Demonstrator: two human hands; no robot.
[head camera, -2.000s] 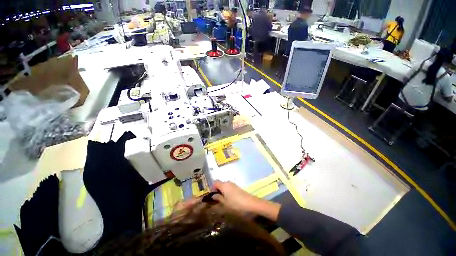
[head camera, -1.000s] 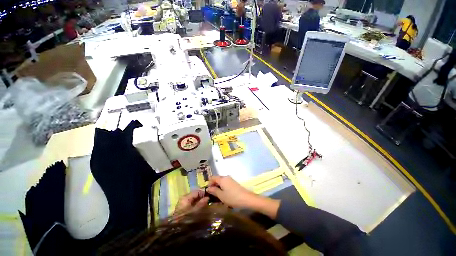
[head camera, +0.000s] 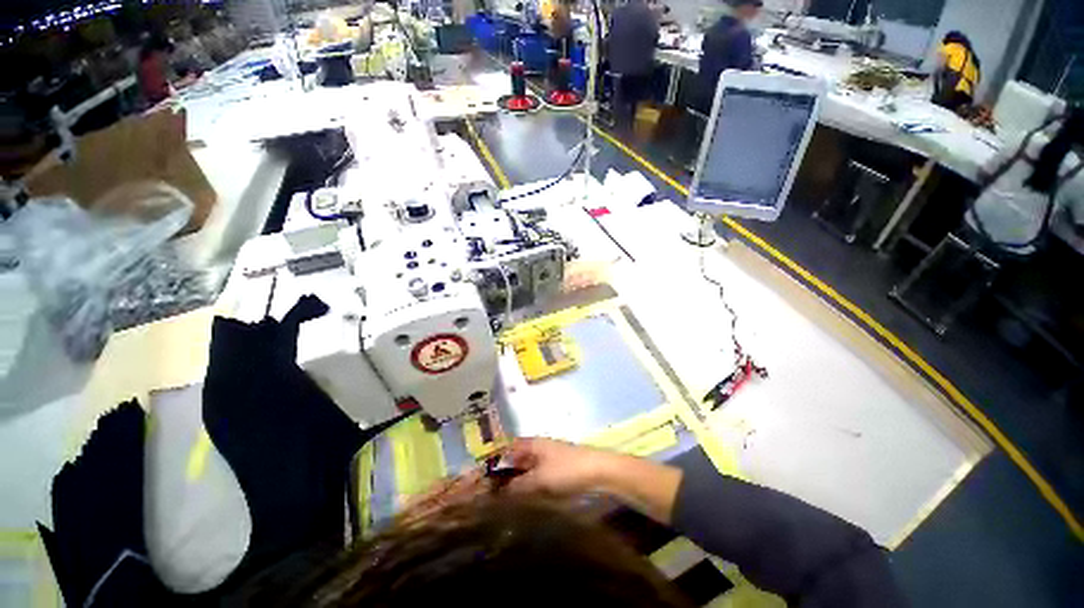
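The white sewing machine head (head camera: 418, 291) with a round red logo stands in front of me. My right hand (head camera: 553, 469) is just below the needle area (head camera: 483, 430), its fingers closed on a small black fabric piece (head camera: 499, 467). My left hand (head camera: 458, 489) is beside it, mostly hidden by the dark hair at the bottom; its grip cannot be made out. A long stack of black cut pieces (head camera: 268, 439) lies left of the machine, and a second black stack (head camera: 105, 511) lies further left.
A yellow block (head camera: 544, 355) sits on the grey-blue plate (head camera: 600, 382). A control screen (head camera: 756, 145) stands at right, with red-handled snips (head camera: 739, 380) below it. A plastic bag (head camera: 107, 273) and a cardboard box (head camera: 137, 166) are at left. People are at tables behind.
The view has shifted slightly. One second ago both hands' fingers met at the black piece; now my left hand is lower and more hidden, and my right hand lies flatter.
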